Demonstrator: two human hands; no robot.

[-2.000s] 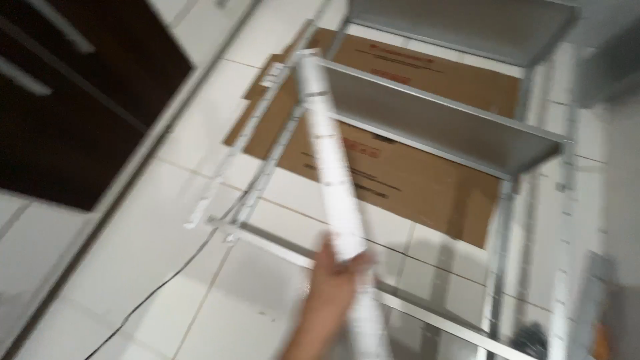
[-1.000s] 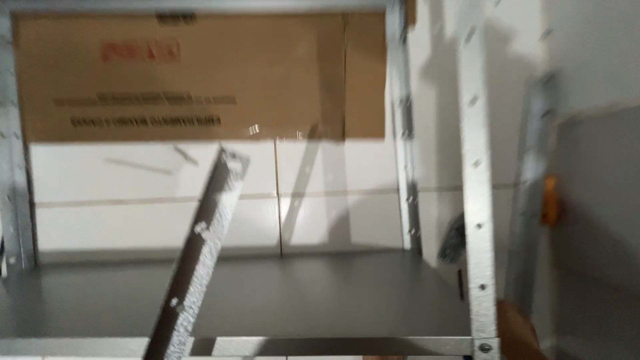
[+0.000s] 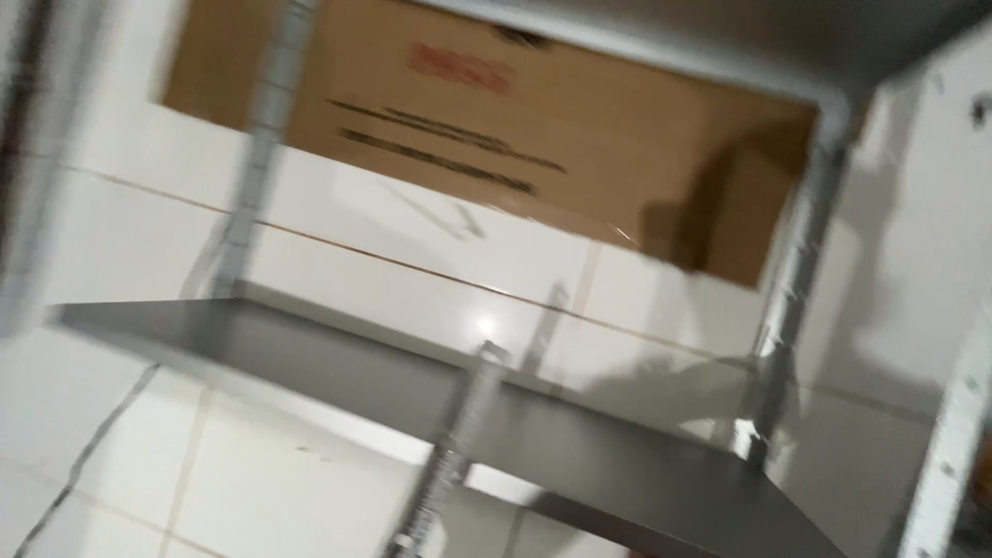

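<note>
Neither of my hands shows clearly; only a small skin-toned patch touches the bottom edge, too little to identify. A perforated metal angle post rises from the bottom edge, tilted, its upper end in front of a grey metal shelf panel. Whatever holds its lower end is out of frame. The shelf panel spans between a left upright and a right upright of the metal shelving frame. Another grey shelf panel crosses the top right. The picture is blurred.
A flattened brown cardboard sheet with printing lies on the white tiled floor behind the frame. A dark cable runs over the tiles at lower left. Another perforated metal post stands at the right edge.
Two seconds ago a hand gripped a light metal post near the middle; that hand is out of view now. The view has swung and come closer to the shelving.
</note>
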